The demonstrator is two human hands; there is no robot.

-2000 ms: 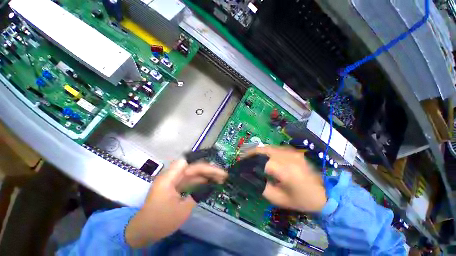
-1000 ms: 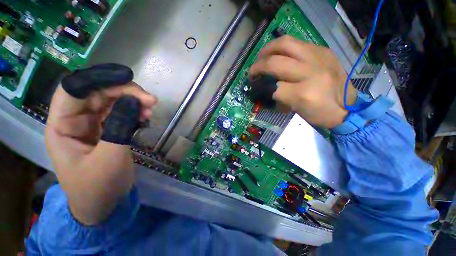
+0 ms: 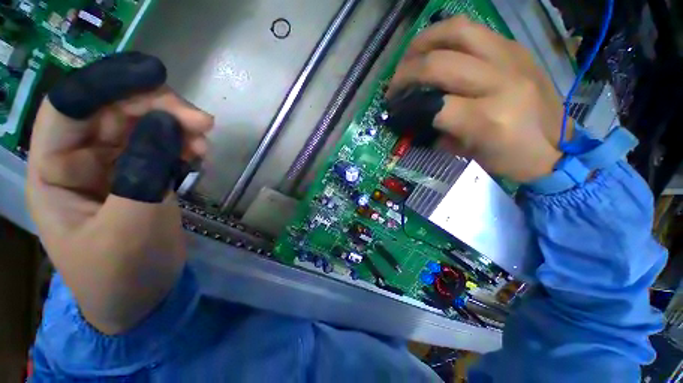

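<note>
A green circuit board [image 3: 404, 258] lies slanted at the right, with a large silver heatsink [image 3: 479, 213], a blue capacitor and a red-black toroidal coil [image 3: 449, 283] on it. My left hand [image 3: 112, 157] is raised at the left, off this board, with black cots on thumb and forefinger. Its fingers are curled, and a small dark part with a pale end [image 3: 189, 176] shows at the fingertips. My right hand [image 3: 479, 93] is over the board's far part, just beyond the heatsink, fingers bent down, with black cots. It is blurred and anything at its fingertips is hidden.
Another green board [image 3: 49, 48] is at the upper left. Between the boards are a grey plate [image 3: 217, 97], a silver rod [image 3: 288, 108] and a threaded bar. A metal conveyor rail [image 3: 299, 299] runs along the near side. A blue cord [image 3: 588, 71] hangs by my right wrist.
My hands have parted from over the board, the left moving left and the right to the board's far part. The view has turned and shifted, showing more of the heatsink and coil.
</note>
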